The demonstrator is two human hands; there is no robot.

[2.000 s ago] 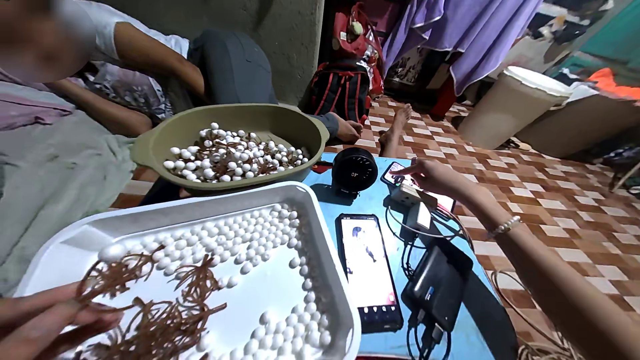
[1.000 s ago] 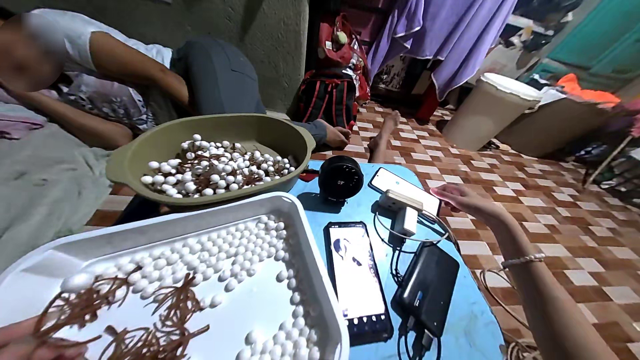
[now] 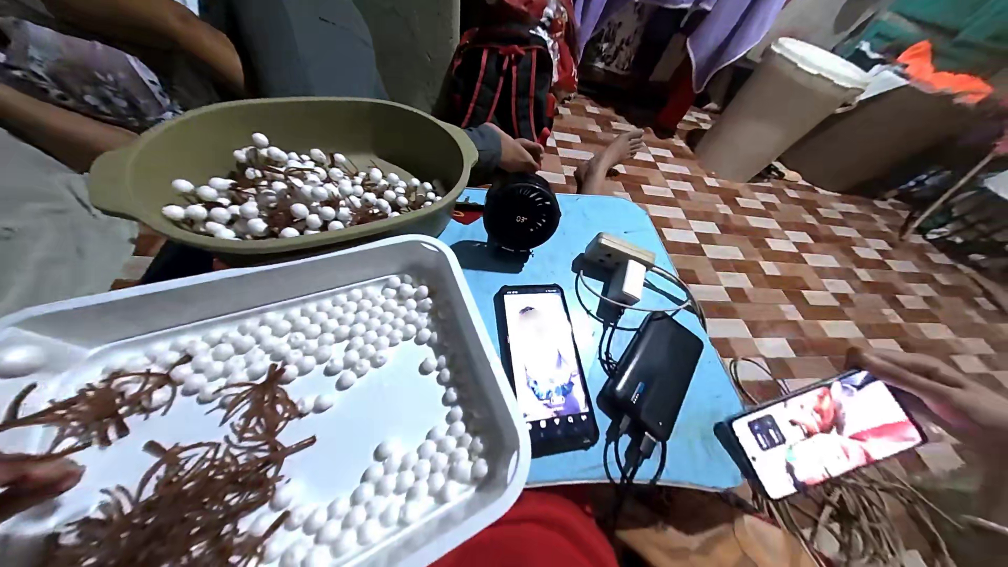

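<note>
My left hand, partly cut off at the left edge, has its fingers at a brown branching stem bundle over a white plastic tray. More brown stems and many small white foam balls lie in the tray. My right hand, blurred, holds a lit smartphone by its far end, past the right edge of the blue tabletop. Another lit smartphone lies beside the tray. Behind the tray, an olive-green basin holds white balls fixed on brown stems.
On the blue tabletop are a small black fan, an extension socket with a white charger, and a black power bank with cables. A person sits behind the basin. A backpack and tall bin stand beyond, on checkered floor.
My right hand has taken the smartphone from beside the extension socket and brought it nearer, past the table's right edge. The view has moved closer to the tray.
</note>
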